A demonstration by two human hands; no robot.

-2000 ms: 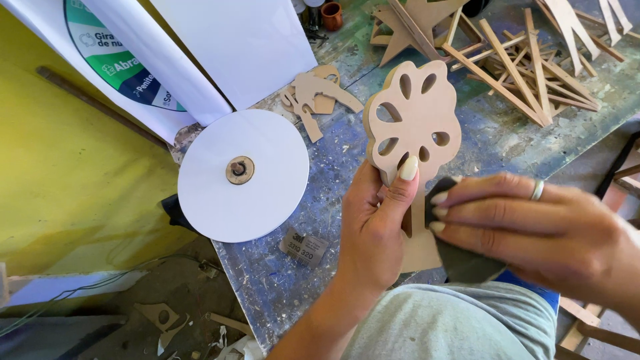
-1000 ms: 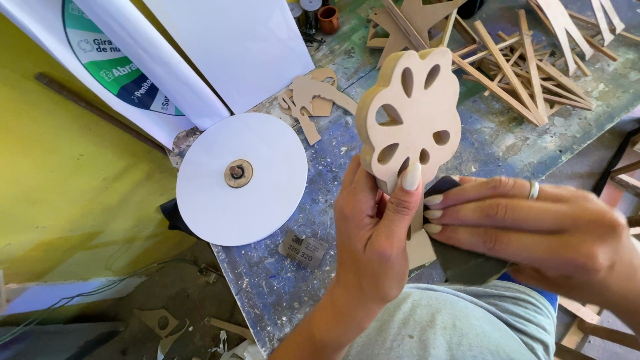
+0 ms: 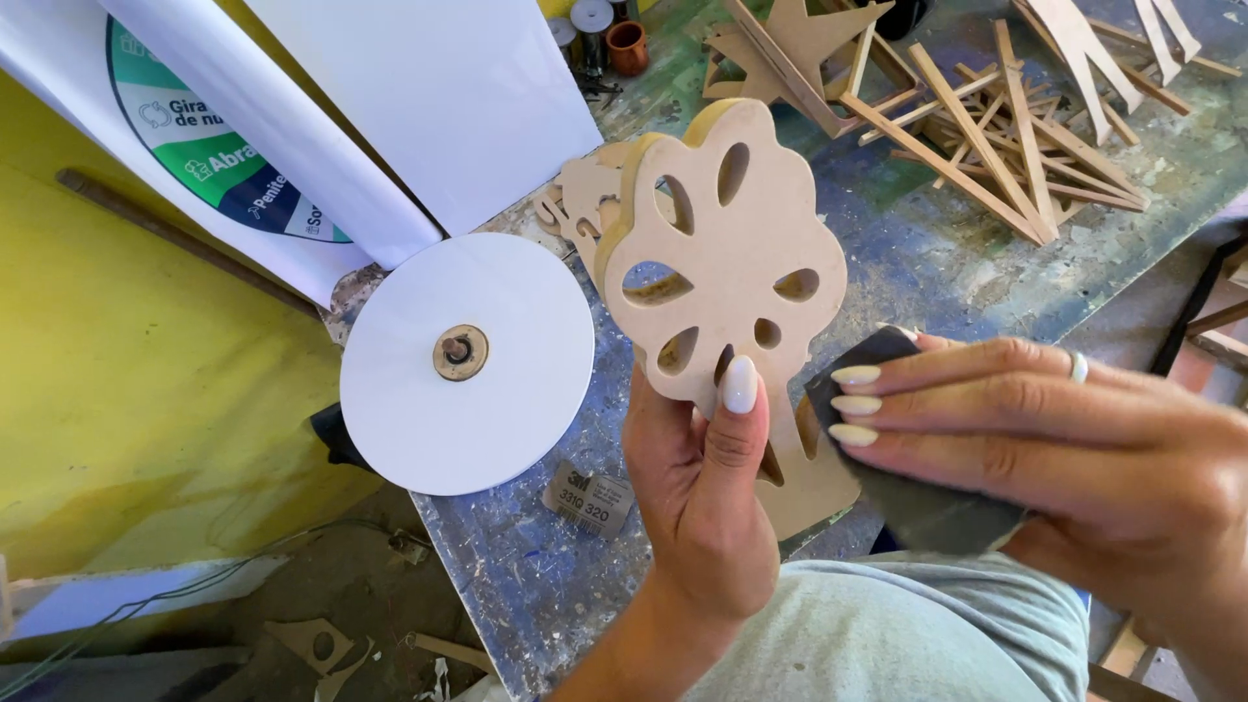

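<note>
My left hand [image 3: 717,487] grips a tree-shaped wooden cutout [image 3: 726,249], likely MDF, by the lower part of its crown, thumb on the front face. The cutout has a scalloped edge, several teardrop holes and a flat base low down. In my right hand [image 3: 1053,439] is a dark sheet of sandpaper [image 3: 916,478], pressed under the fingers beside the trunk and base; whether it touches the wood there cannot be told. A ring is on one finger. On the table left of my left hand lies a grey sandpaper piece [image 3: 588,499] with printed writing.
A white disc [image 3: 468,419] with a central bolt stands at the table's left edge. Behind it are a white panel [image 3: 439,97] and a printed banner [image 3: 185,146]. The painted table [image 3: 1072,263] bears a star cutout [image 3: 795,49], wooden sticks [image 3: 1024,146] and a brown cup [image 3: 627,49].
The tree cutout has been raised and turned in my left hand, its side edge now showing at the left. My right hand still holds the sandpaper near the trunk.
</note>
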